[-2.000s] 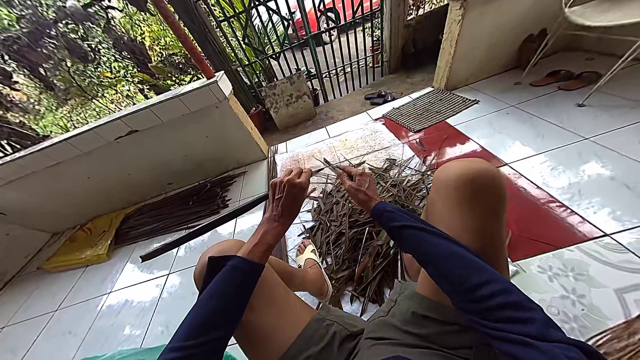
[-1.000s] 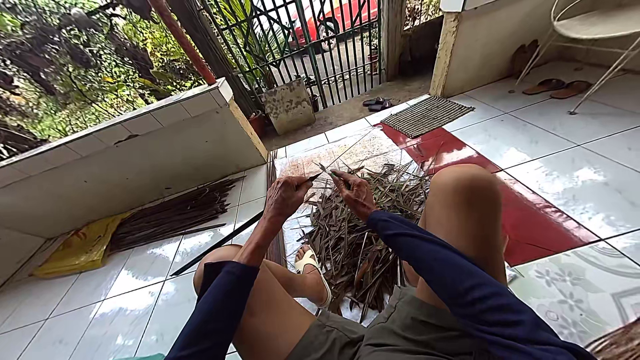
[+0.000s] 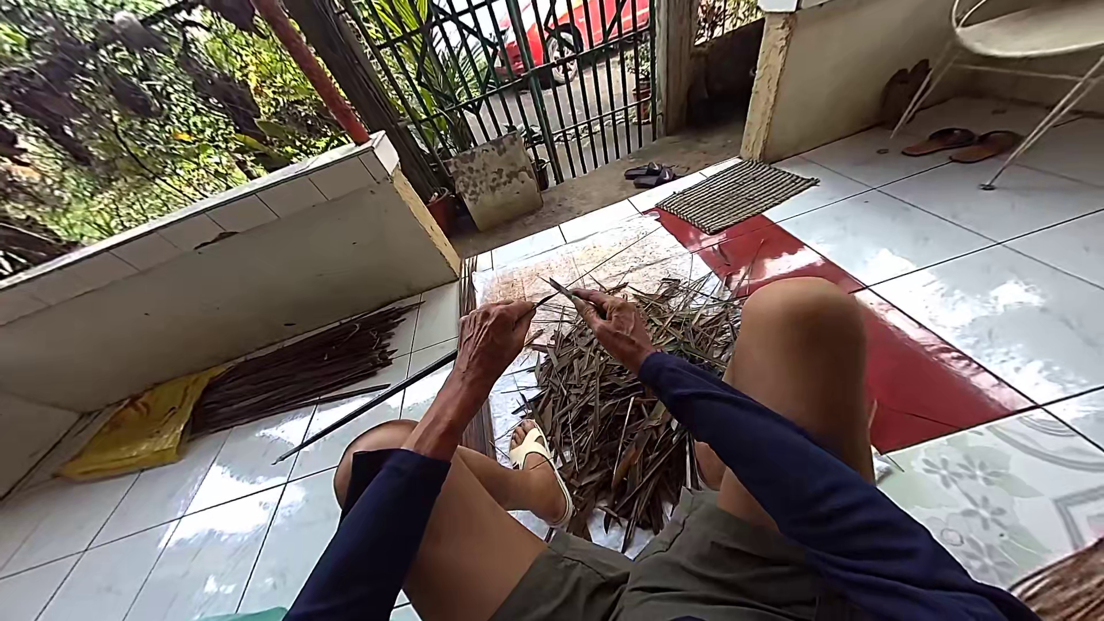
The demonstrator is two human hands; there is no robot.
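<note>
My left hand (image 3: 494, 338) is closed around a long dark leaf strip (image 3: 371, 404); one end trails down past my left knee and the other sticks out toward my right hand. My right hand (image 3: 617, 328) grips a small knife (image 3: 563, 290), its blade angled up and left, close to the strip's tip. Whether blade and strip touch is too small to tell. Below both hands lies a heap of dried leaf scraps (image 3: 617, 414) on a pale sheet (image 3: 595, 259), between my legs.
A bundle of long dark strips (image 3: 302, 366) lies by the low wall at left, beside a yellow plastic bag (image 3: 142, 423). A woven mat (image 3: 737, 196), dark sandals (image 3: 651, 175) and a metal gate (image 3: 561, 95) are ahead. A white chair (image 3: 1031, 30) stands at upper right.
The trailing length of strip has shifted in angle beside my left leg. Both hands stay close together over the heap, with the strip and knife still held.
</note>
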